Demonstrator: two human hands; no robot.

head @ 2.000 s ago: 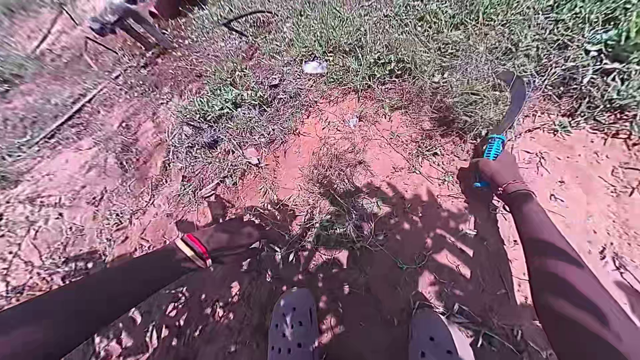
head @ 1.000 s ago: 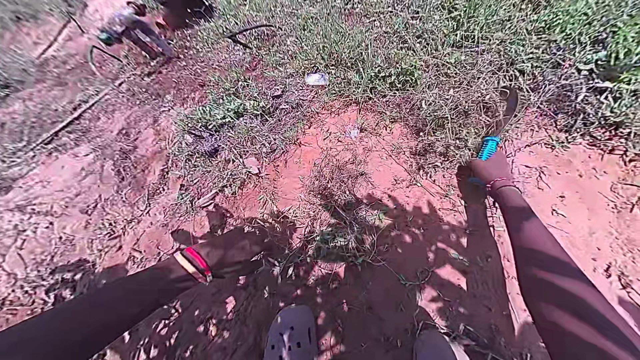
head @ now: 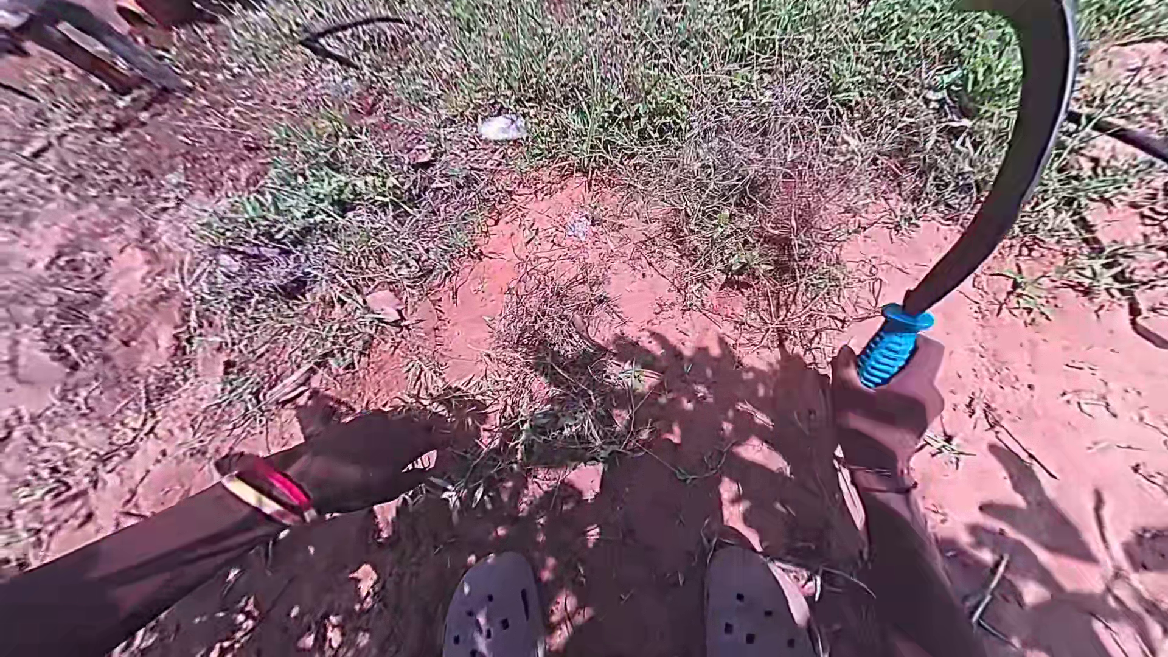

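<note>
A sickle with a curved dark metal blade point(head: 1031, 146) and a ribbed blue handle point(head: 889, 351) is gripped in my right hand point(head: 890, 406), its blade pointing up and curving back at the top right. My left hand point(head: 374, 461), with red and pale yellow bands at the wrist, is low over the soil in shadow, close to the left edge of a heap of cut grass point(head: 575, 401). Its fingers are dark and partly lost in shade, so I cannot tell whether they hold any grass.
Green and dry grass point(head: 620, 82) grows across the far side. A white scrap point(head: 502, 128) lies at its edge. A dark curved object point(head: 342, 36) and a grey post-like thing point(head: 91, 46) are at the upper left. My perforated clogs point(head: 495, 607) stand on reddish soil below.
The sickle in my right hand has been raised; its blade now appears larger and reaches the top of the view. My left hand remains low beside the grass heap.
</note>
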